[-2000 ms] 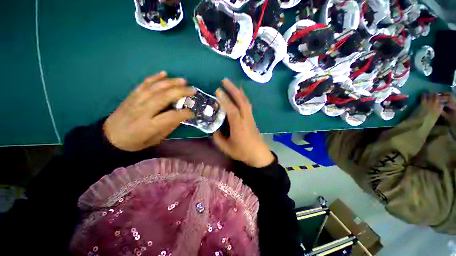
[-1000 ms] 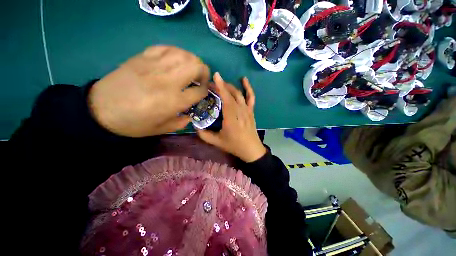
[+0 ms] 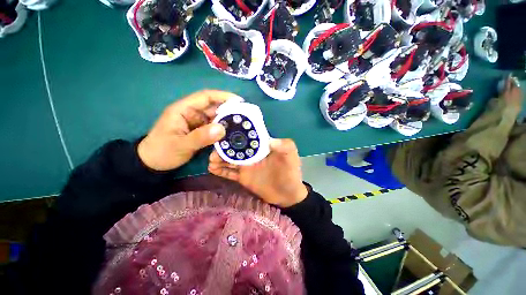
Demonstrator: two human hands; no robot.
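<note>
A white front housing [image 3: 260, 129] is held above the front edge of the green bench, its front face turned up. A black LED board [image 3: 245, 128] with a ring of small pale lamps shows in it, around a dark lens [image 3: 237, 139]. My left hand [image 3: 184, 131] grips the housing's left side, with the thumb on the edge of the LED face. My right hand [image 3: 271, 173] holds its lower right side, with fingers under the lower rim. The back of the housing is hidden.
Many semi-finished cameras [image 3: 346, 106] with red lead wires lie across the back and right of the green bench [image 3: 104, 98]. A neighbouring person's tan sleeve [image 3: 484, 173] and hand are at the right. A black box [image 3: 510, 37] stands at the far right.
The housing has been turned over from its open back to its LED face. My left hand has moved from over the housing to its left side. The view has shifted.
</note>
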